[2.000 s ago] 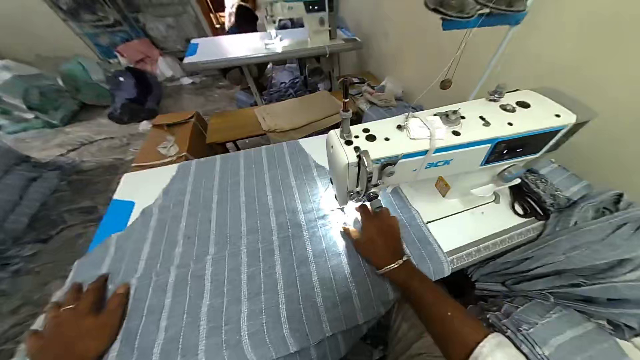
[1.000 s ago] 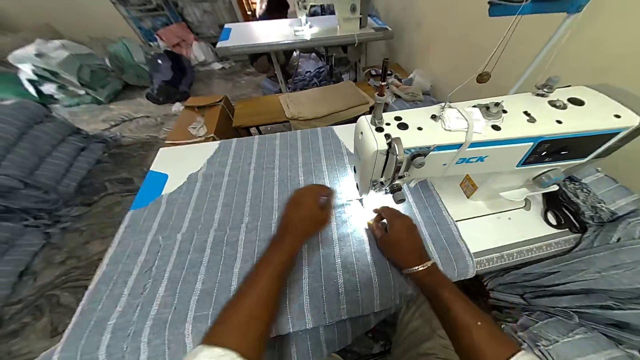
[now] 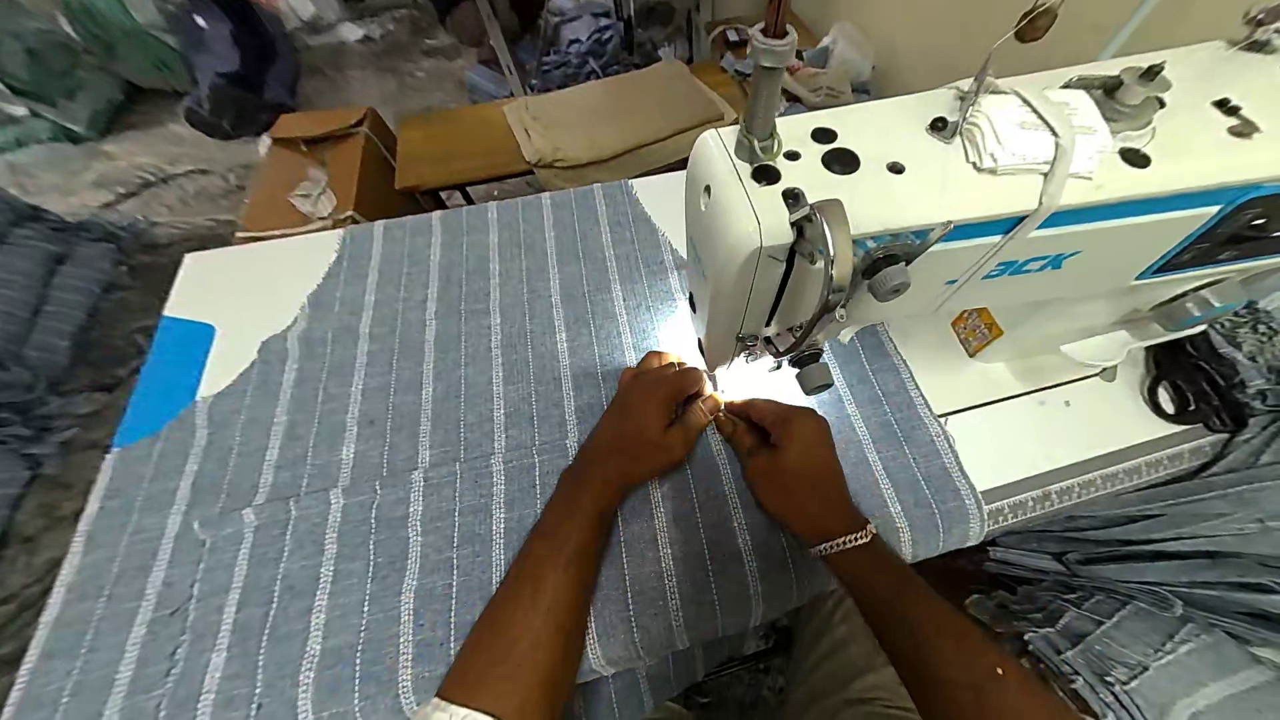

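A blue-grey striped fabric panel (image 3: 470,400) lies spread over the white sewing table. The Jack sewing machine (image 3: 740,230) stands at its right part, its lamp lighting the cloth by the needle. Just before the needle area my left hand (image 3: 660,415) and my right hand (image 3: 790,460) meet, fingertips almost touching. Both pinch something small at the fabric there; whether it is a fold of the cloth or thread, I cannot tell. My right wrist wears a chain bracelet (image 3: 843,541).
Beyond the table are an open cardboard box (image 3: 320,170) and a wooden bench (image 3: 455,145) with folded beige cloth (image 3: 620,115). Heaped striped fabric (image 3: 1150,610) lies at the lower right, with more piled at the far left (image 3: 40,310). A measuring scale (image 3: 1100,485) runs along the table edge.
My left hand, at the far left of the cloth two seconds ago, has come over to the needle area and now meets my right hand. The view has moved closer to the machine.
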